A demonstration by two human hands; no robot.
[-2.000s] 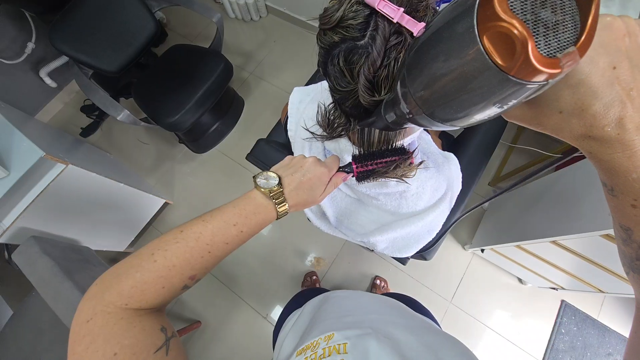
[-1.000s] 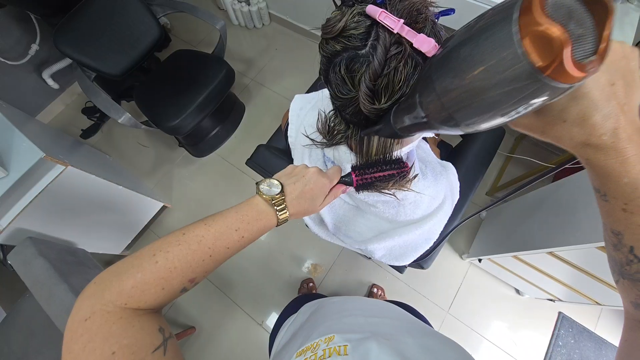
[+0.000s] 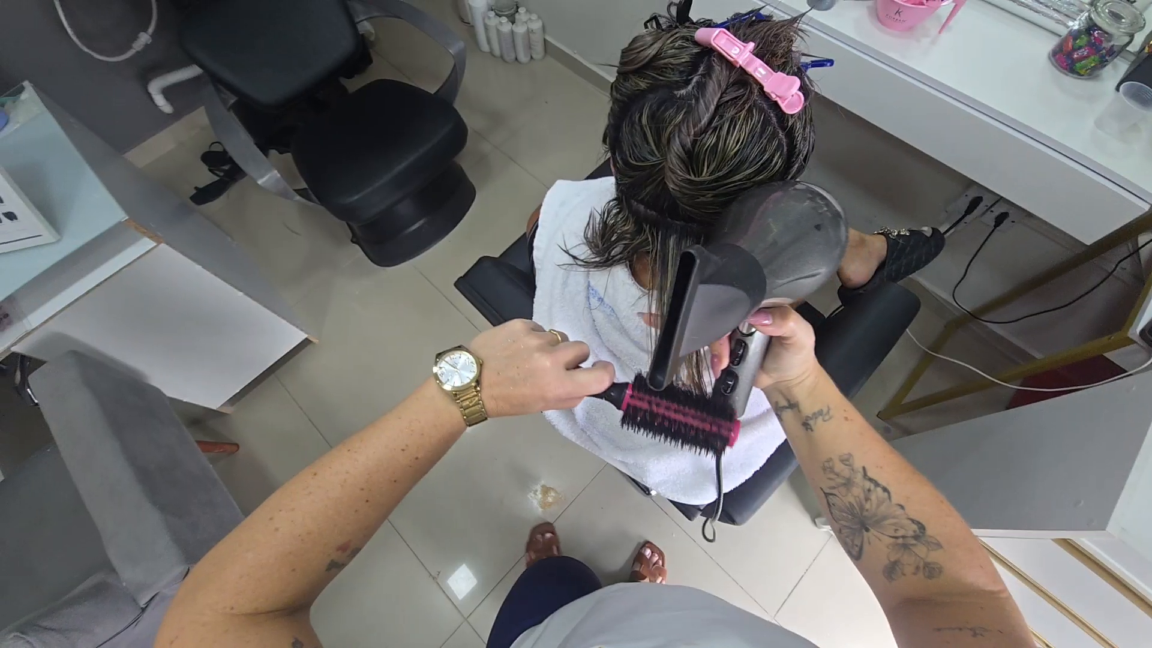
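A seated person with damp, streaked hair [image 3: 693, 135] has a white towel [image 3: 585, 270] over the shoulders. A pink clip [image 3: 751, 67] and blue clips hold the upper hair. My left hand [image 3: 535, 367] is closed on the handle of a round brush [image 3: 679, 414] with black bristles and a pink barrel, level with the loose hair ends over the towel. In my right hand [image 3: 781, 346] is the handle of a grey hair dryer [image 3: 774, 252]; its flat nozzle points down and left, just above the brush and beside a hanging strand, whose contact with the bristles is unclear.
A black salon chair [image 3: 382, 144] stands at the upper left, near white bottles [image 3: 513, 36]. On the right is a white counter [image 3: 981, 81] bearing a pink bowl [image 3: 904, 11] and a glass jar [image 3: 1089, 40]. Cables [image 3: 1017, 315] hang below it. A grey armchair [image 3: 126, 468] is at the lower left.
The dryer has come down from the upper right to just above the brush, its nozzle turned. My right hand has lowered with it. The brush has moved down from near the nape.
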